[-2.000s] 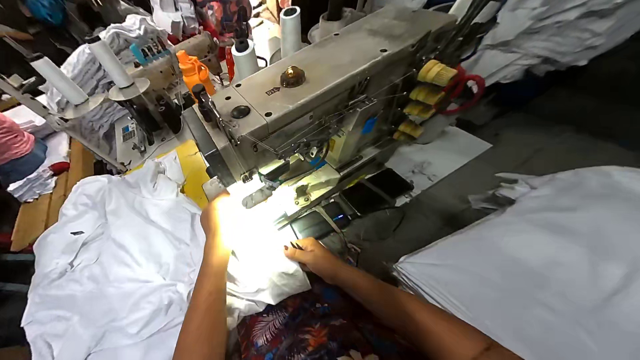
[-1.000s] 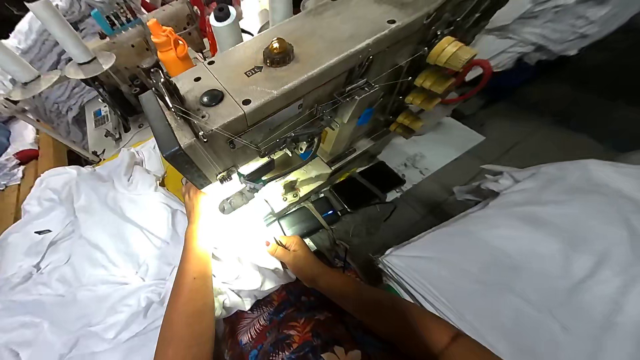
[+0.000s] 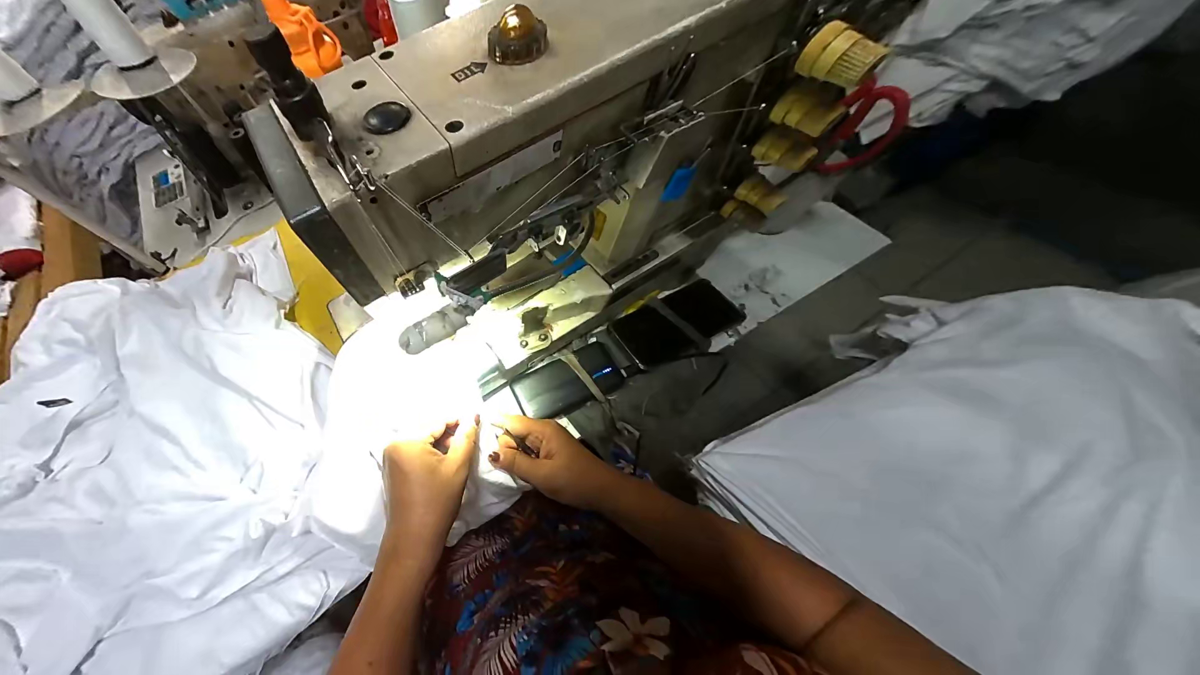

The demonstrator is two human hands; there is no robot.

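Note:
White knit fabric [image 3: 375, 403] lies under the bright lamp of an industrial sewing machine [image 3: 525, 122] and runs into a larger heap at the left. My left hand [image 3: 431, 469] pinches the fabric's edge between thumb and finger, in front of the presser foot area. Close beside it on the right, my right hand [image 3: 544, 459] holds a small dark tool [image 3: 518, 442], perhaps thread snips, with its fingertips at the same fabric. Glare hides the needle area and the fine detail of the cloth at my fingertips.
A stack of white fabric pieces [image 3: 984, 469] stands at the right. Dark phone-like devices [image 3: 652, 335] lie strapped beside the machine bed, near a paper sheet [image 3: 797, 262]. Yellow tension knobs [image 3: 839, 54] and red-handled scissors [image 3: 877, 127] are at the upper right. A second machine [image 3: 178, 197] stands at the left.
My left hand has come back from beside the needle area toward my body, and is now next to my right hand. The view has shifted closer to the machine.

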